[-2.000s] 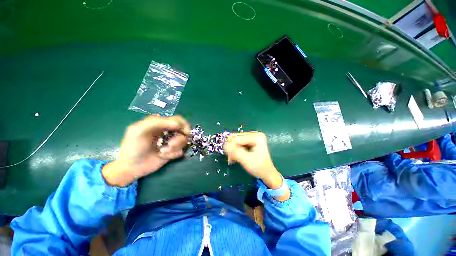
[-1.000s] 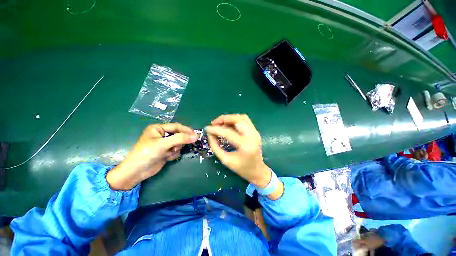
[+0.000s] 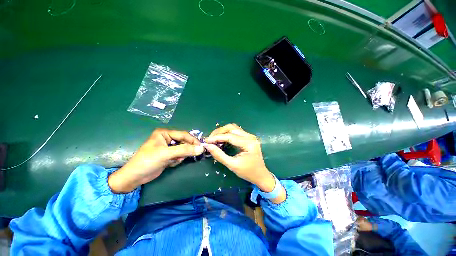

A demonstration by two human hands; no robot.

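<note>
My left hand [image 3: 159, 152] and my right hand [image 3: 241, 152] meet fingertip to fingertip over a pile of small dark and whitish components [image 3: 196, 134]. Both hands cover most of the pile. A tiny pale piece seems pinched between the fingertips of both hands, too small to make out. The other fingers of my left hand are curled, and what the palm holds is hidden. A few white specks [image 3: 217, 173] lie on the green surface in front of the pile.
A clear zip-lock bag [image 3: 160, 93] lies beyond my left hand. A black bin [image 3: 285, 70] with small parts stands beyond my right hand. Another bag [image 3: 332, 127], a thin tool [image 3: 356, 85] and crumpled plastic [image 3: 383, 96] lie right. A white wire [image 3: 65, 120] lies left. A neighbour's blue sleeve [image 3: 400, 187] shows right.
My hands were apart, with the pile showing between them. They have come together over it, and their fingertips now touch. The green surface's drawn circles have shifted left.
</note>
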